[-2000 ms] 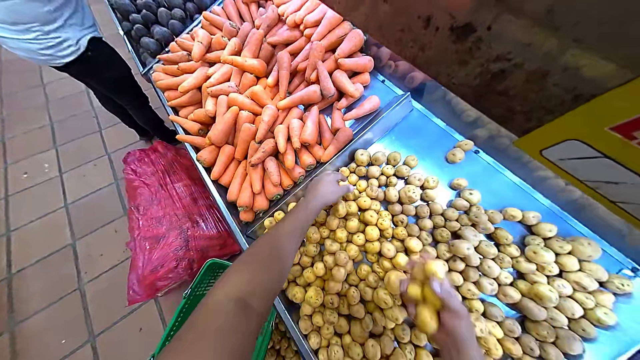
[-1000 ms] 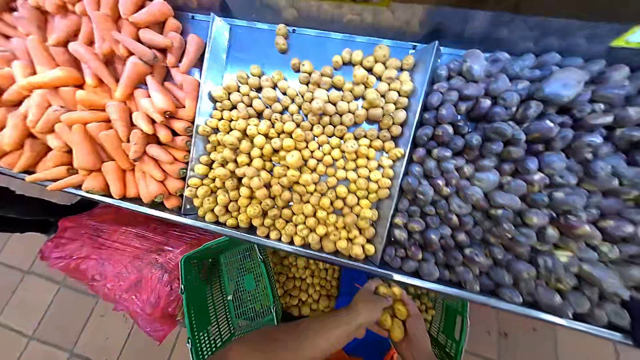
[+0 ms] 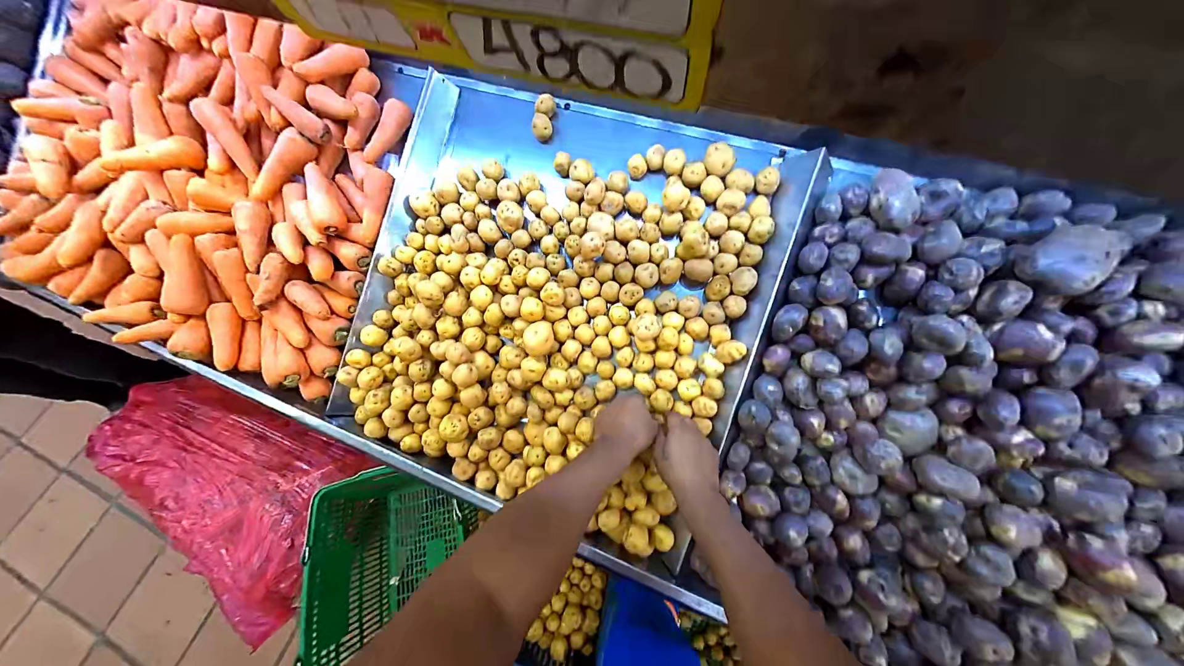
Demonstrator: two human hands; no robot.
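Observation:
Small yellow potatoes (image 3: 536, 338) lie heaped in a shallow metal display tray (image 3: 805, 213). My left hand (image 3: 627, 424) and my right hand (image 3: 683, 449) are side by side, low in the tray's right half, touching or nearly touching each other over the potatoes. Their fingers are turned away or buried among the potatoes, so whether either holds any is hidden. More potatoes (image 3: 569, 610) sit below the tray's front edge, partly covered by my left forearm.
Carrots (image 3: 185, 213) fill the left section, dark purplish potatoes (image 3: 943, 407) the right one. A green plastic basket (image 3: 324, 546), a blue thing (image 3: 643, 624) and a pink plastic bag (image 3: 222, 490) are below. A price sign (image 3: 573, 55) hangs at the back.
Both hands have moved from below the tray's front edge, where they held potatoes one second ago, up onto the potatoes in the tray. The view has swung considerably since the oldest frame.

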